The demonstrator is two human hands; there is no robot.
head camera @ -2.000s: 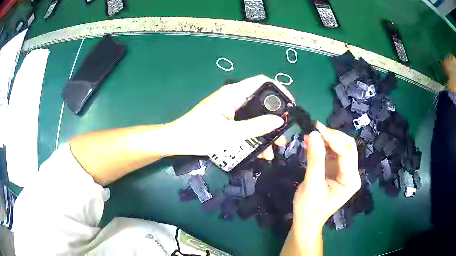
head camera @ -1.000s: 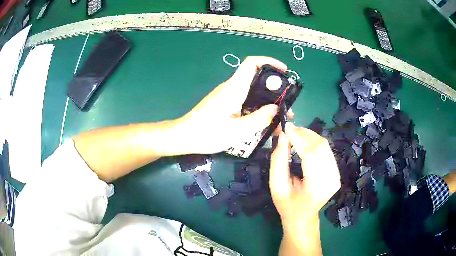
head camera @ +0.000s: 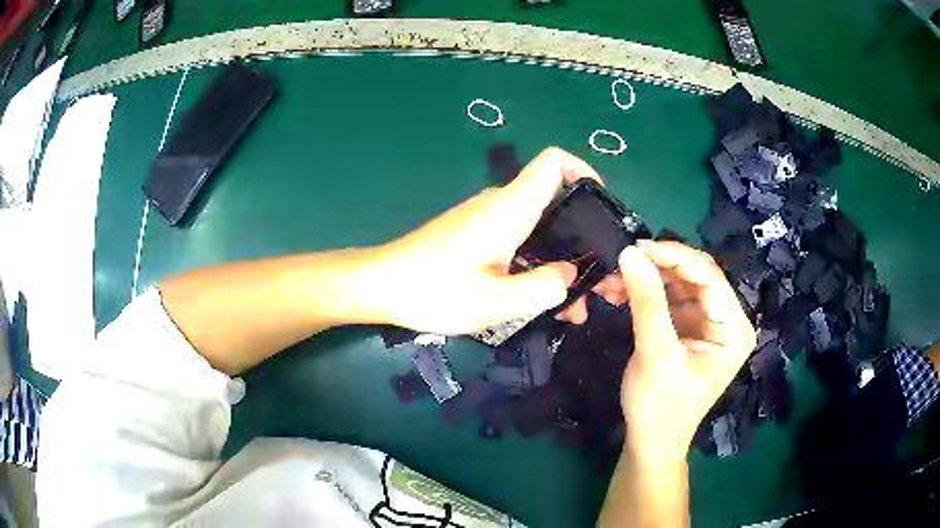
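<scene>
My left hand [head camera: 469, 258] holds a black keypad phone [head camera: 505, 328] in front of me, tilted, with its pale key block towards the lower left and my thumb across its middle. A small black plastic piece [head camera: 590, 233] lies over the phone's upper end, and the round disc is hidden. Fine reddish wires show beside my thumb. My right hand [head camera: 675, 309] pinches at the right edge of the piece; its fingertips partly hide the contact. A large heap of small black plastic pieces [head camera: 794, 258] lies to the right and below my hands.
A large dark smartphone [head camera: 211, 144] lies at the left, beside white sheets [head camera: 62, 227]. White oval rings [head camera: 485, 112] are near the pale rail [head camera: 433, 36]. Keypad phones [head camera: 737, 31] lie on the belt beyond. A person's checked cuff [head camera: 915, 380] is at the right edge.
The black piece, earlier held in my right hand beside the phone, now covers the disc. My right hand has moved up and right. Belt phones have shifted left and up in view.
</scene>
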